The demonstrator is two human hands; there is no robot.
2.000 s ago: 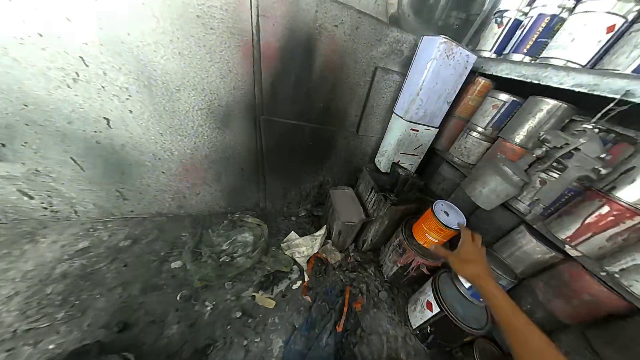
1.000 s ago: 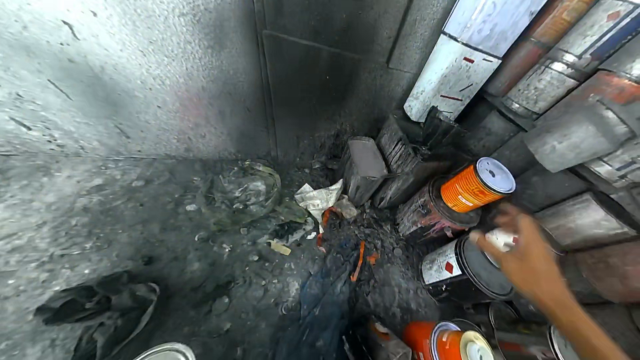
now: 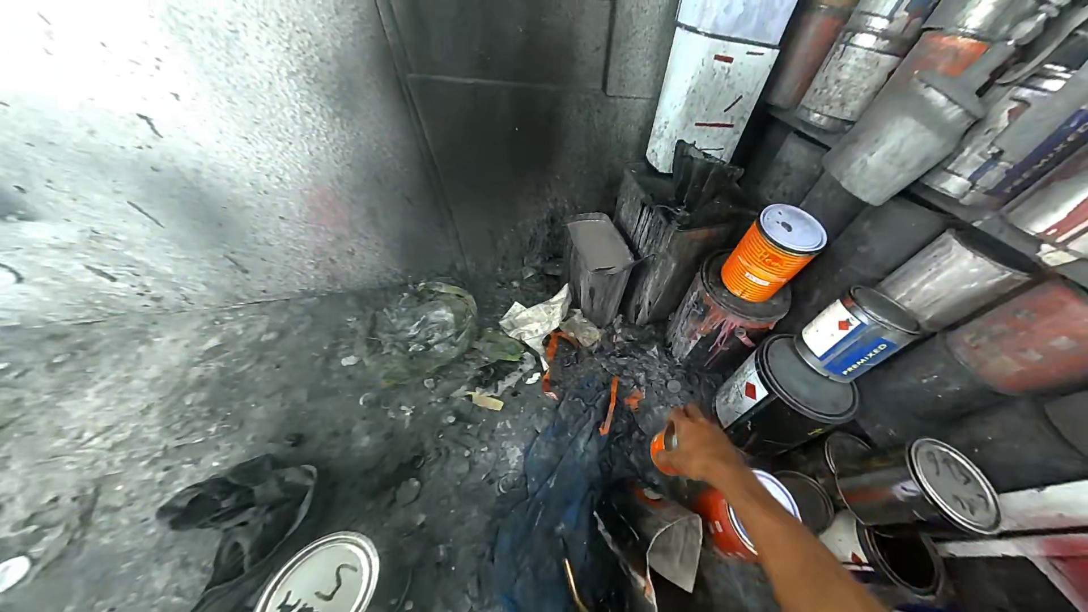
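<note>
My right hand (image 3: 701,446) reaches in from the lower right, its fingers closed round a small orange can (image 3: 662,452) above the dirty floor. Under my forearm stands a red-orange can (image 3: 724,523) with a pale lid. A larger orange paint can (image 3: 761,265) with a white lid rests on a paint-streaked drum (image 3: 722,319) beyond the hand. Just right of the hand, a blue and white can (image 3: 850,344) sits on a black can with a white label (image 3: 765,399). My left hand is not in view.
Shelves of stained metal cans (image 3: 960,272) line the right side. A grey wall (image 3: 255,153) stands behind. On the floor lie black cloth (image 3: 255,501), crumpled plastic (image 3: 425,323), blue-stained sheeting (image 3: 552,484) and a cut-open container (image 3: 654,544). A marked lid (image 3: 327,574) is at the bottom left.
My right hand was beside the orange can on the drum two seconds ago. It has moved away from there, down and toward me, and now holds a small orange can.
</note>
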